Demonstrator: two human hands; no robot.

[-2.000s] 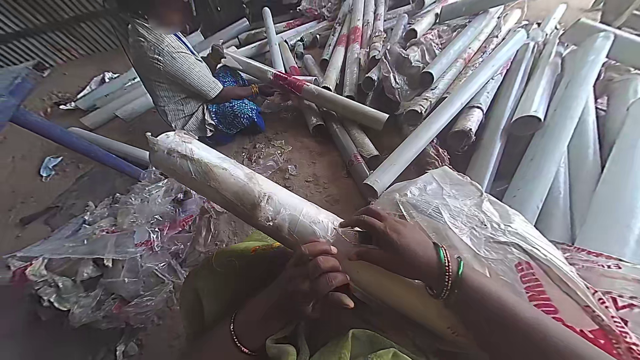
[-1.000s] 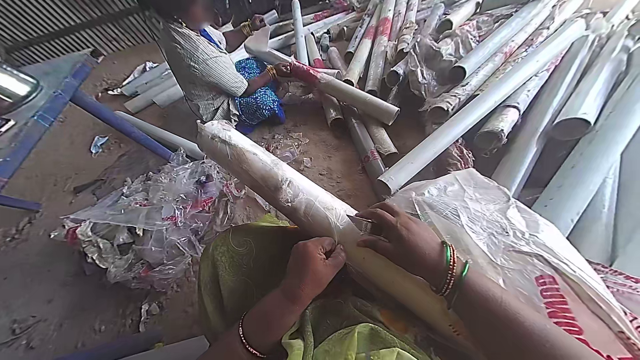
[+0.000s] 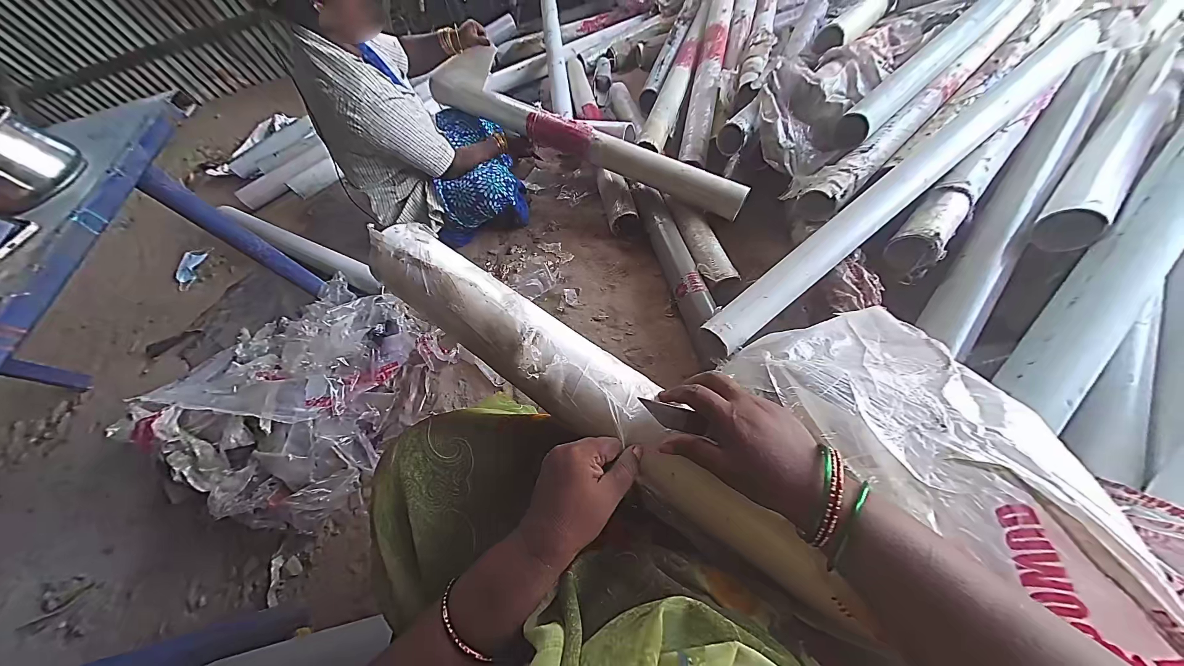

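A pale tube (image 3: 546,356) lies slanting across my lap, its far half covered in clear plastic film and its nearer part bare and yellowish. My right hand (image 3: 740,435) holds a small flat metal blade (image 3: 673,415) between thumb and fingers, against the tube where the film ends. Just left of it, my left hand (image 3: 583,486) pinches the edge of the plastic film (image 3: 622,421) with thumb and forefinger. The tube's near end is hidden under my right forearm.
Torn plastic film (image 3: 287,407) lies heaped on the floor at left, near a blue-framed table (image 3: 111,166). A seated co-worker (image 3: 370,120) handles another tube (image 3: 666,171). Many tubes (image 3: 906,176) are piled at right, beside a white printed sack (image 3: 860,370).
My left hand has gone from lying around the tube to pinching the film. The co-worker's raised hand now holds a flap at the end of their tube. The view has shifted left.
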